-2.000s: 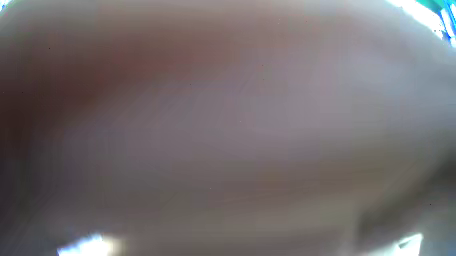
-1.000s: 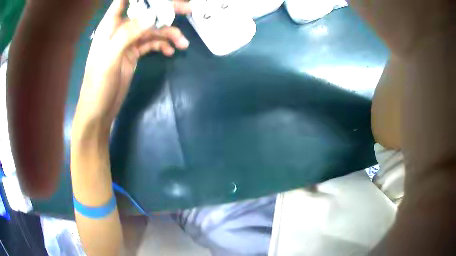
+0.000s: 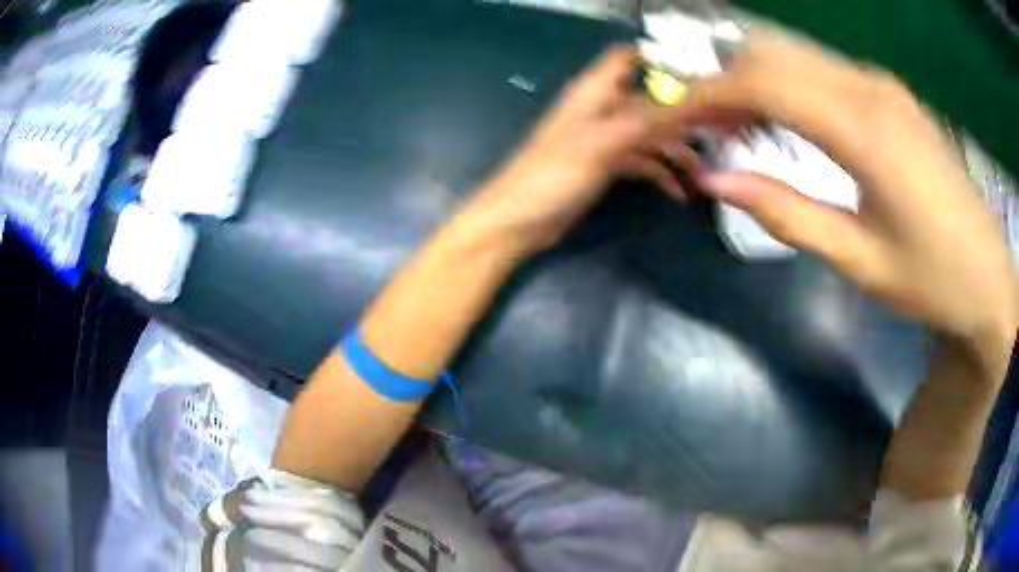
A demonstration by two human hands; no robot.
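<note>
A blurred circuit board assembly (image 3: 666,86), with a yellow part and white and silver parts around it, is at the fingertips near the top right. My left hand (image 3: 598,140), bare with a blue strap on the forearm, has its fingers closed at it. My right hand (image 3: 883,179) reaches over from the right with its fingertips against the same spot; its grip is blurred. A white cover (image 3: 782,179) lies on the dark green mat, partly hidden below my right hand.
White covers (image 3: 201,173) stand in a slanting row on the mat (image 3: 369,101) at left. Stacked white pieces (image 3: 50,145) lie beyond them. A liner bag (image 3: 184,436) with slotted white pieces is at lower left. A green conveyor belt (image 3: 927,56) runs at upper right. A thin blue cord (image 3: 453,397) hangs from the strap.
The large blurred shape across the view has gone. My left hand now shows further right, close to my right hand. The row of covers at left has come into view.
</note>
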